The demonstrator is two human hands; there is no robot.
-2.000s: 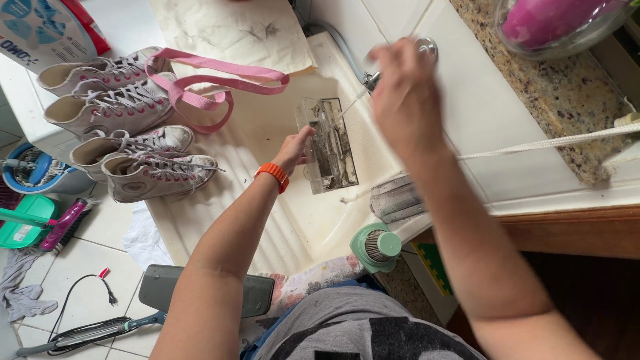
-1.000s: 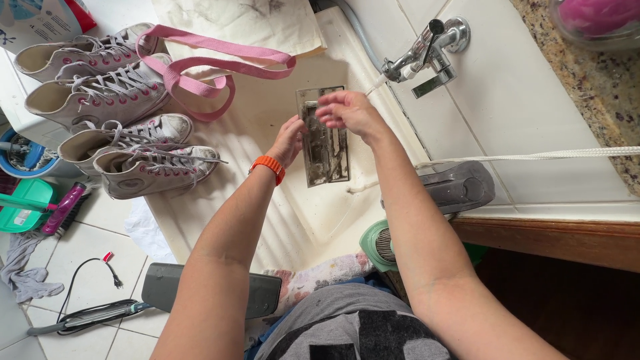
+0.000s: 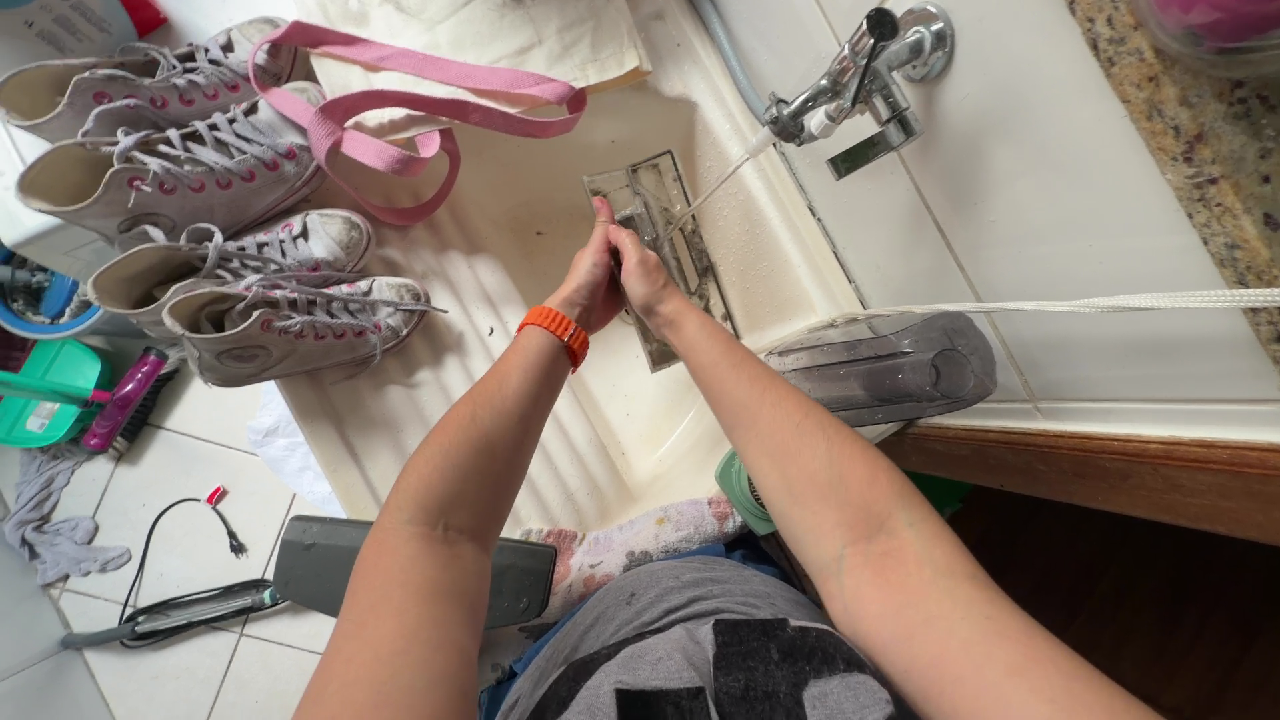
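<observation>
Both hands are over a laundry sink. My left hand, with an orange watch band at the wrist, grips the side of a dirty, clear plastic rectangular part. My right hand touches my left hand over that part, its fingers bent; whether it also grips the part is hidden. Water runs from a chrome wall faucet onto the part. A dark translucent plastic container lies on the sink's right edge. Below it, a green plastic piece is partly hidden by my right forearm.
Several high-top canvas sneakers stand at the left, beside a pink strap on cream cloth. A white cord crosses the right side. A gray appliance piece stands near the lower left, with a power cord on the floor.
My right hand has come down from near the faucet to meet my left hand at the plastic part. The part lies tilted differently in the sink.
</observation>
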